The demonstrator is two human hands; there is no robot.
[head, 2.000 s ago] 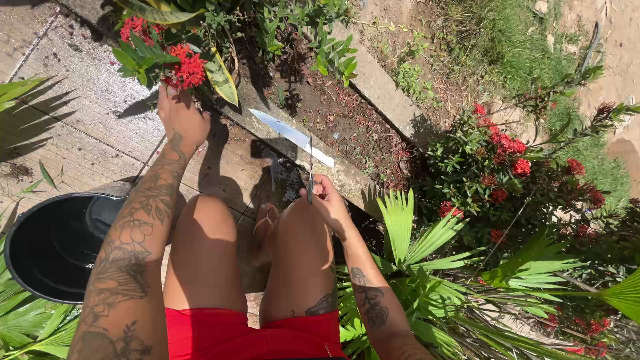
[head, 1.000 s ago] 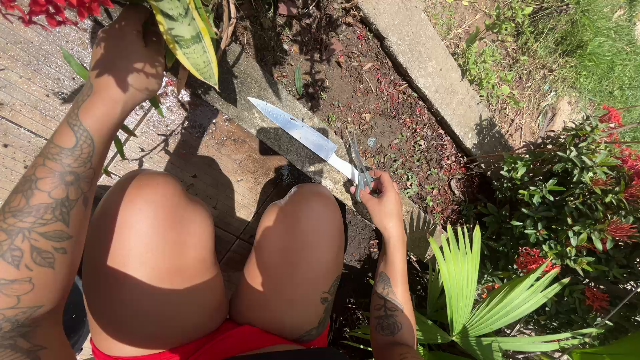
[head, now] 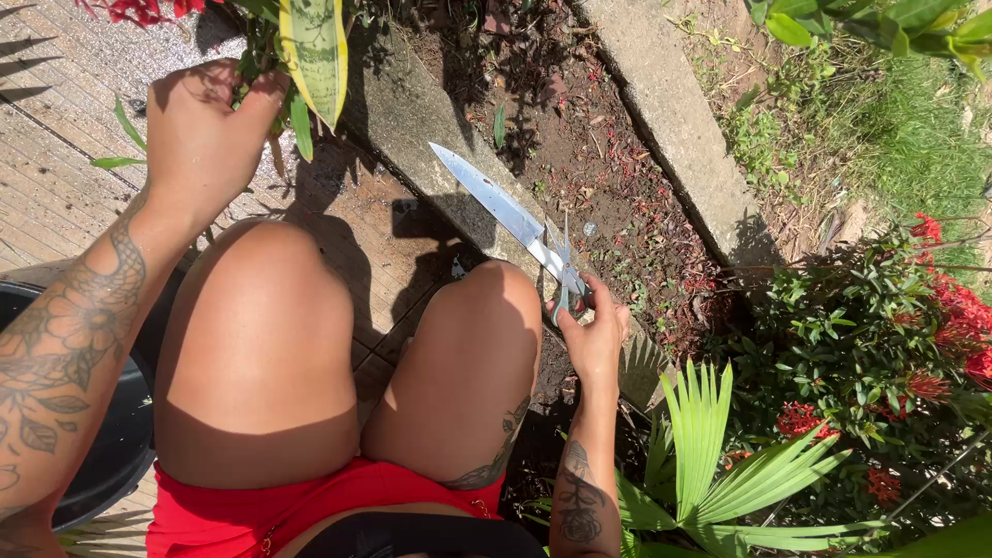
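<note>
My left hand (head: 209, 128) is closed around the stems of a bunch of cut plants, with red flowers (head: 147, 9) and a yellow-edged variegated leaf (head: 316, 58) beside it at the top left. In my right hand (head: 593, 318) is a pair of scissors (head: 568, 271), its blades parted and pointing up in the view. Just behind the scissors a kitchen knife (head: 492, 198) with a white handle lies on the concrete curb, its tip toward the upper left. The scissors overlap the knife's handle in view; whether they touch I cannot tell.
A black bucket (head: 116, 442) stands at the left on wooden-looking floor tiles (head: 54, 186). Between two concrete curbs (head: 682, 132) runs a bed of soil (head: 597, 163). A fan-shaped palm leaf (head: 701, 457) and a red-flowered shrub (head: 837, 341) fill the lower right. My knees are between my hands.
My right hand has moved the scissors from near my knee to over the knife's handle, and their blades have parted. My left hand still holds the stems. The view has moved closer.
</note>
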